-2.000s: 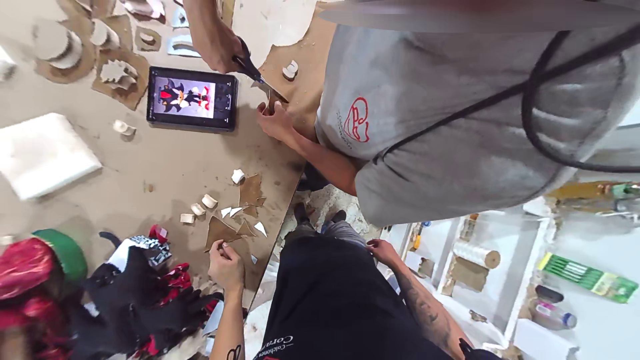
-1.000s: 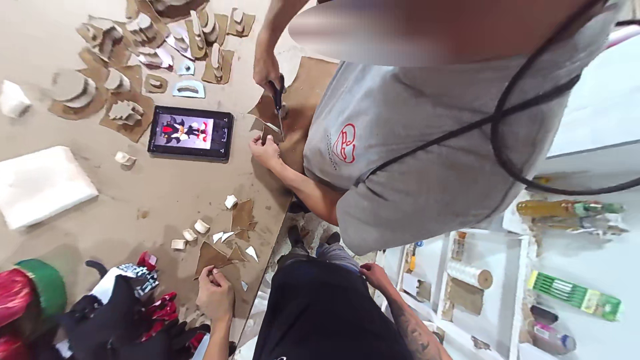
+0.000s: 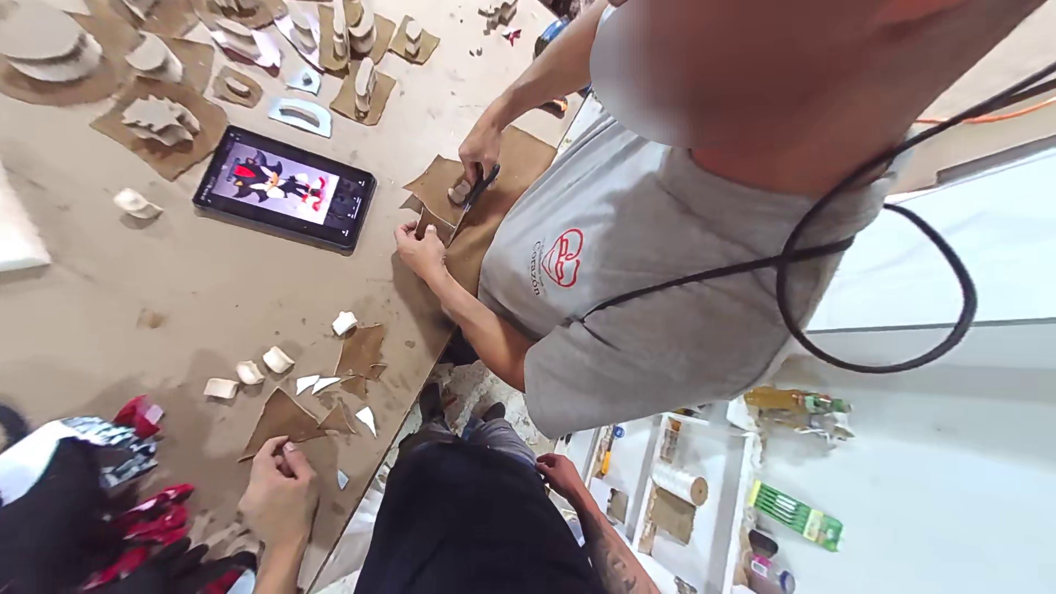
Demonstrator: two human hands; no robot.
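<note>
My left hand [image 3: 280,491] rests at the table edge with curled fingers beside a brown fabric scrap [image 3: 280,421]; whether its fingertips hold anything is unclear. Smaller brown scraps [image 3: 360,351] and white slivers [image 3: 367,420] lie near it, with several cream foam pieces [image 3: 278,360] behind. Low beside my body hangs my right hand [image 3: 561,474], away from the table; its grip is hard to make out. Across the corner, a co-worker holds black-handled scissors [image 3: 478,194] at a brown fabric sheet [image 3: 516,169] and steadies a piece of it with the other hand.
A tablet [image 3: 285,190] showing a cartoon figure lies mid-table. Foam shapes on brown pieces [image 3: 161,124] fill the far side. Red and black items [image 3: 157,520] are heaped at the near left. A white shelf unit [image 3: 734,495] with a thread spool [image 3: 681,484] stands at the right.
The co-worker's scissors and hands have shifted along the brown fabric. My left hand stays beside the scraps, and my right hand remains low by my body.
</note>
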